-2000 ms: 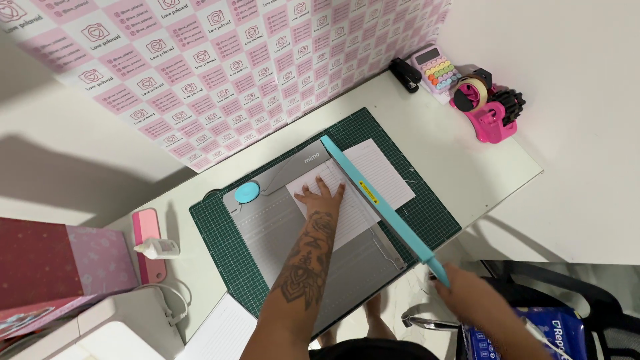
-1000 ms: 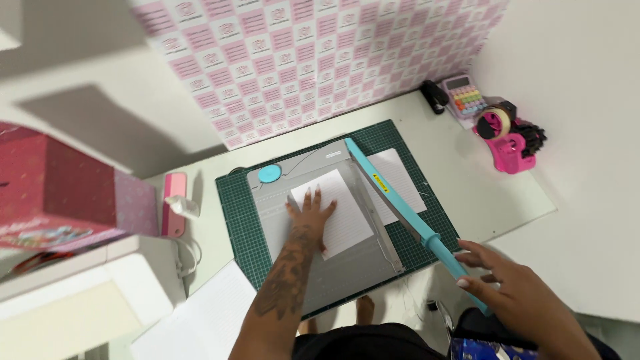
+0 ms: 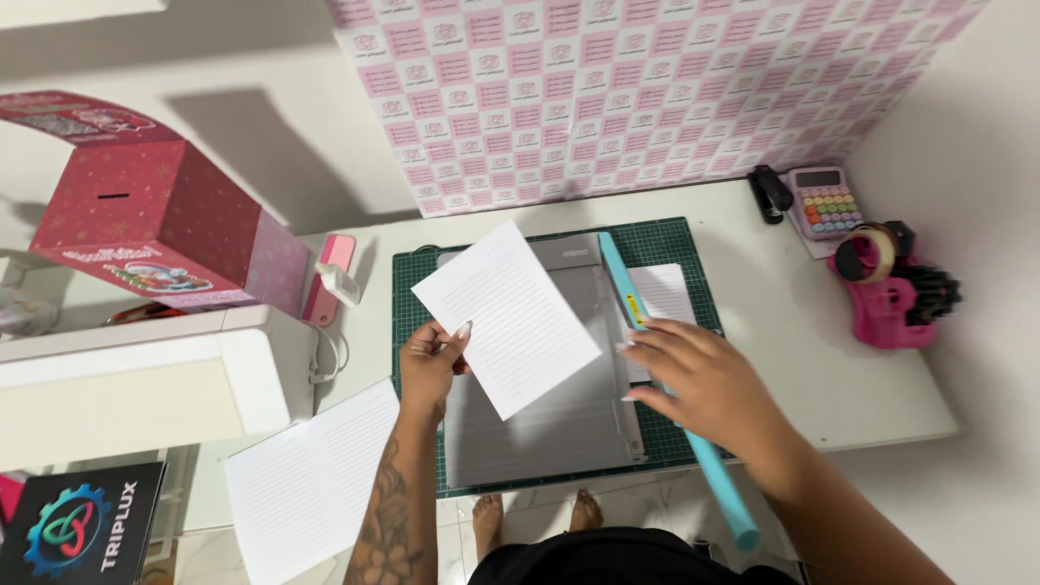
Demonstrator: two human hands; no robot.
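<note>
A lined paper sheet or thin stack (image 3: 508, 321) is pinched at its left edge by my left hand (image 3: 435, 361), tilted above the grey bed of a paper trimmer (image 3: 528, 455). The trimmer lies on a green cutting mat (image 3: 699, 301). Its turquoise blade arm (image 3: 715, 479) slants toward the near right. Over that arm is my right hand (image 3: 691, 378), fingers apart; whether it touches the arm cannot be told. Another lined paper (image 3: 666, 292) lies right of the blade, partly hidden by the arm and hand.
Lined sheets (image 3: 313, 479) lie at the table's left front, beside a white machine (image 3: 268, 374). A red box (image 3: 154, 203) stands behind it. At right are a black stapler (image 3: 769, 195), a calculator (image 3: 822, 203) and a pink tape dispenser (image 3: 890, 309).
My left hand has lifted paper that lay under it on the trimmer bed. My right hand has moved from the blade arm's handle end toward the paper. The view has shifted.
</note>
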